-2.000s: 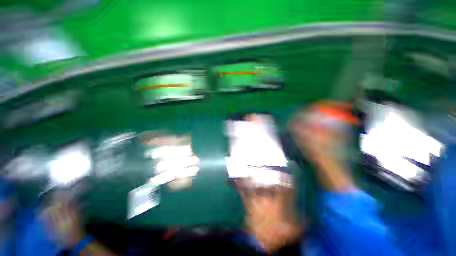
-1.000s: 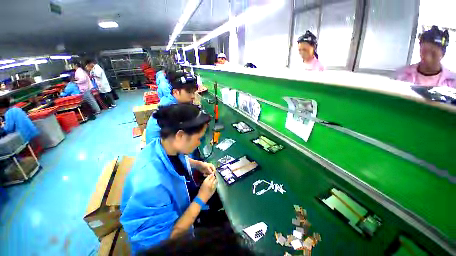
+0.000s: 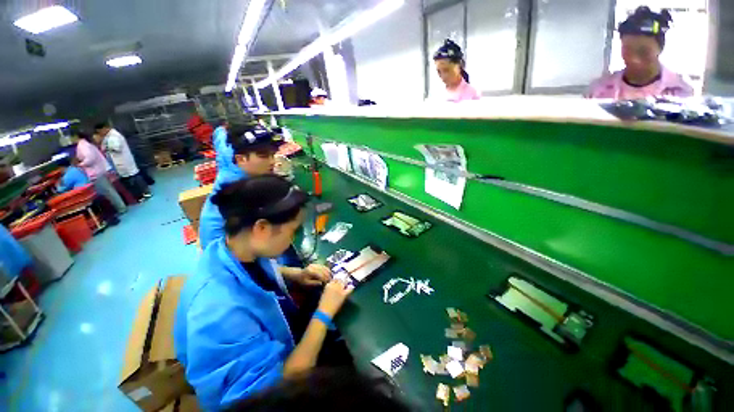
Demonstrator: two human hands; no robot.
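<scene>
Neither of my hands is in the picture. Nearest in front of me on the dark green bench lies a loose pile of small white and tan pieces (image 3: 455, 368). A small white sheet with black dots (image 3: 391, 360) lies by the bench edge. An open tablet assembly (image 3: 541, 310) with an orange strip lies beyond the pile, and another tablet assembly (image 3: 656, 372) lies at the lower right. Thin white strips (image 3: 406, 289) lie in a tangle further left. A neighbour's hands touch a tablet assembly (image 3: 366, 264) at the bench edge.
A person in a blue smock (image 3: 241, 298) sits close on the left, another behind. Cardboard boxes (image 3: 153, 338) stand on the floor. A green partition (image 3: 563, 177) runs along the bench, with papers (image 3: 443, 175) on it. Two people in pink are beyond it. An orange screwdriver (image 3: 321, 222) stands beside the neighbour.
The view has swung from the bench, where both my hands showed, to the line on the left. Since one second ago, the neighbour's hands have lowered to the tablet; more bench shows at right.
</scene>
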